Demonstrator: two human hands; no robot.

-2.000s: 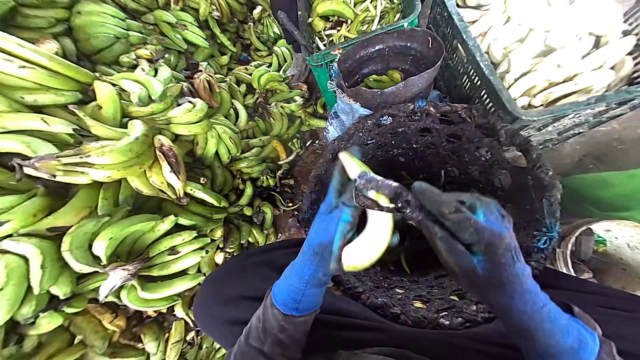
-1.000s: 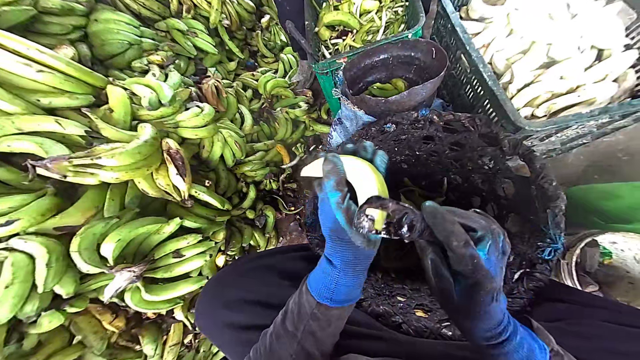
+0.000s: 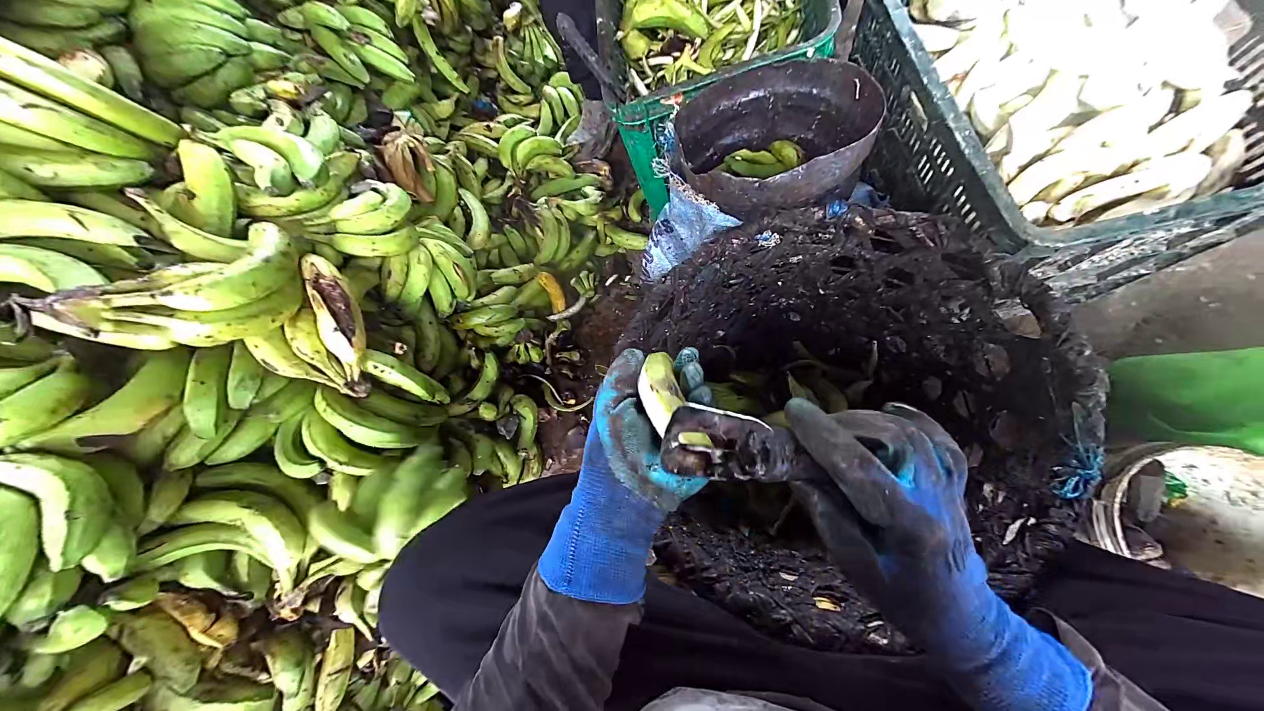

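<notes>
My left hand (image 3: 632,434), in a blue work glove with a dark, stained palm, is closed around a partly peeled green plantain (image 3: 660,390). In my right hand (image 3: 889,504), gloved alike, is the handle of a dark, grimy peeling tool (image 3: 726,444). Its wide head lies against the plantain, and a bit of green shows in its opening. Both hands are over a blackened woven basket (image 3: 1007,375) with peels (image 3: 820,385) inside. The lower end of the plantain is hidden behind the tool and my left hand.
Green plantain bunches (image 3: 197,296) are heaped on the left. Beyond the basket stand a dark round container (image 3: 839,148) holding green pieces and a green crate (image 3: 647,148) of peels. A dark green crate (image 3: 928,148) of peeled plantains is at upper right, with a pale bucket (image 3: 1205,504) below it.
The plantain has turned in my left hand, its tip now pointing up instead of left. The tool stays against it in my right hand.
</notes>
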